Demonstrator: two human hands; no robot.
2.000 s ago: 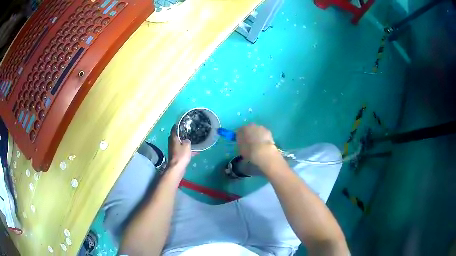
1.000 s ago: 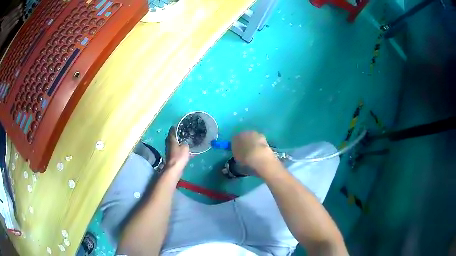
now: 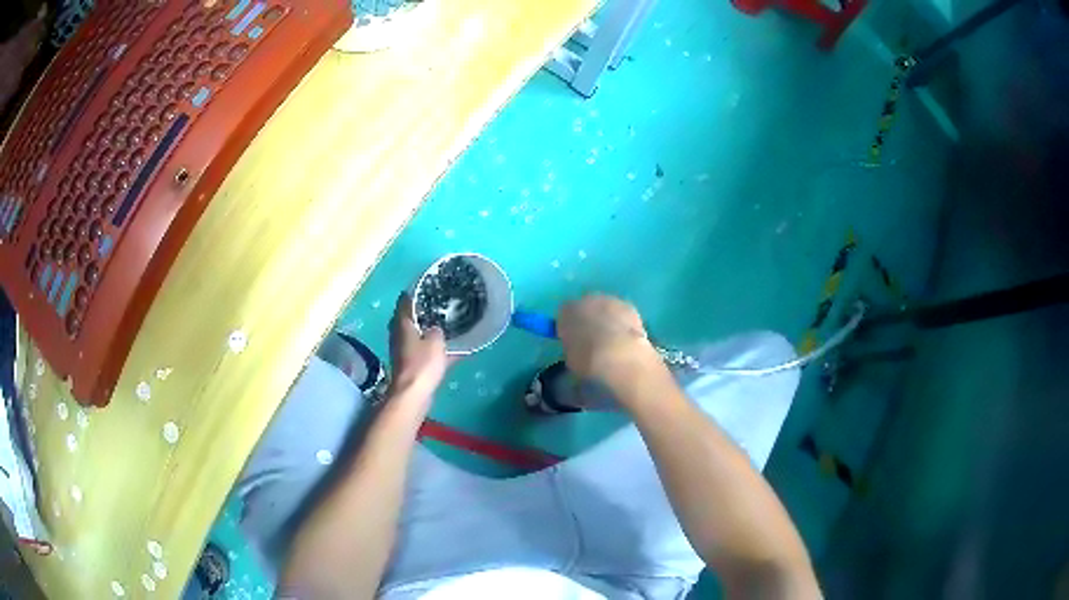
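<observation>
A white cup (image 3: 498, 300) with dark, shiny small pieces (image 3: 451, 295) inside is held over the floor, its mouth facing up. My left hand (image 3: 420, 348) grips the cup's left side, with the thumb near the rim. My right hand (image 3: 600, 334) is closed around a blue-handled tool, probably an air blow gun (image 3: 535, 324). Its blue end points at the cup's right rim. A pale hose (image 3: 762, 370) runs from behind my right hand across my thigh. Most of the tool is hidden in my hand.
An orange-red tray (image 3: 176, 217) with round keys and blue-grey bars lies on the yellow table (image 3: 293, 211) at left. Small white round bits lie on the table's near part. A plate's edge (image 3: 381, 33) shows at the top. A red stool (image 3: 809, 14) stands at the upper right.
The blue tool dropped slightly, then rose a little beside the cup's rim. The dark pieces have shifted inside the cup. The hose now curves higher at the right than at first.
</observation>
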